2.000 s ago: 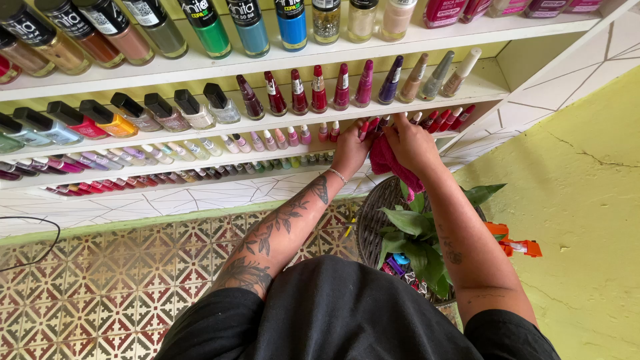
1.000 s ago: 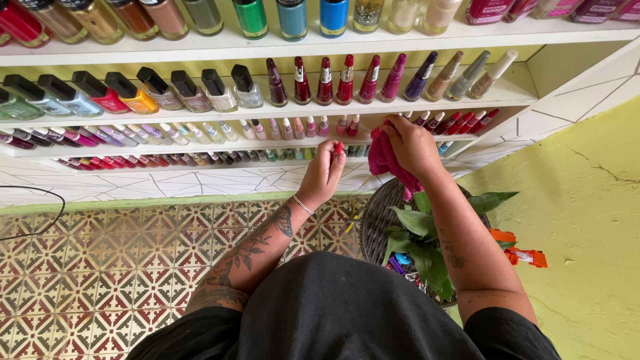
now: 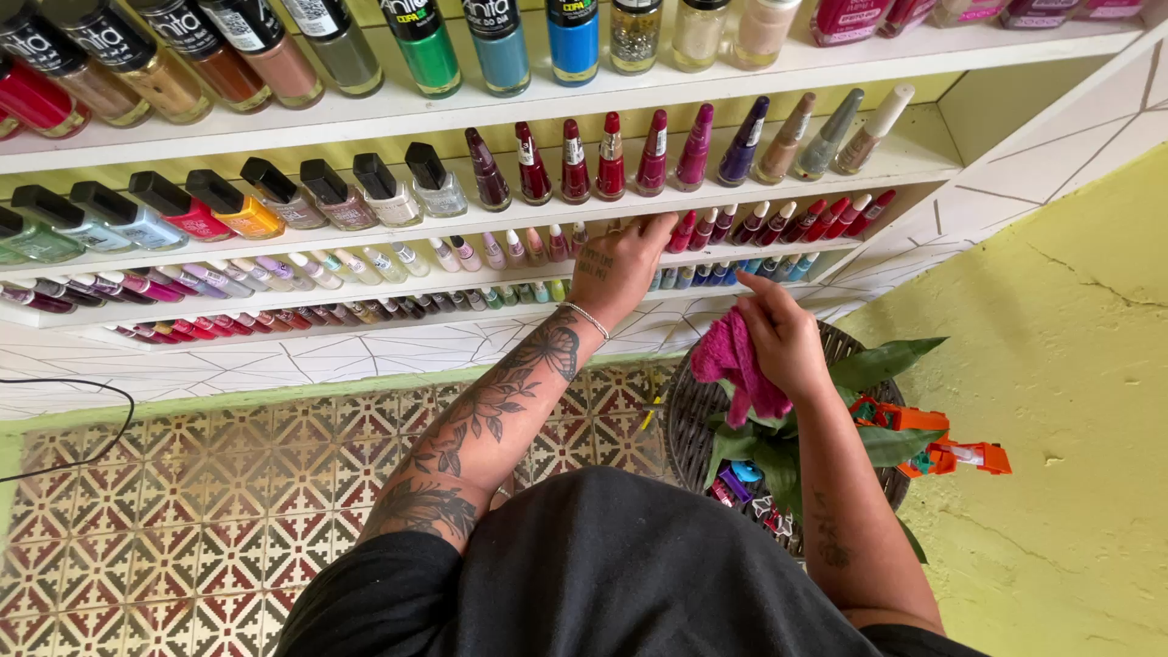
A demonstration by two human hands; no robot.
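My left hand [image 3: 622,266] reaches into the third shelf from the top, its fingertips beside a red nail polish bottle [image 3: 682,232]; whether it grips a bottle is hidden. To the right, my right hand [image 3: 780,330] holds a crumpled magenta cloth [image 3: 737,367] that hangs below the palm, with the index finger extended toward the lowest row. Small bottles in pinks, dark reds and reds stand along the third shelf [image 3: 301,288]. Blue bottles [image 3: 721,274] line the shelf below, between my two hands.
Larger polish bottles [image 3: 573,41] fill the top shelf; the second shelf [image 3: 566,203] holds more, some with tall tapered caps. A round dark woven table [image 3: 680,424] with a leafy plant [image 3: 890,365] and orange objects [image 3: 981,456] stands under my right arm. A black cable [image 3: 128,411] curves at the left.
My left hand was below the shelves with a small red item in its fingers; it has moved up to the third shelf. My right hand has lowered from the shelf edge with the cloth.
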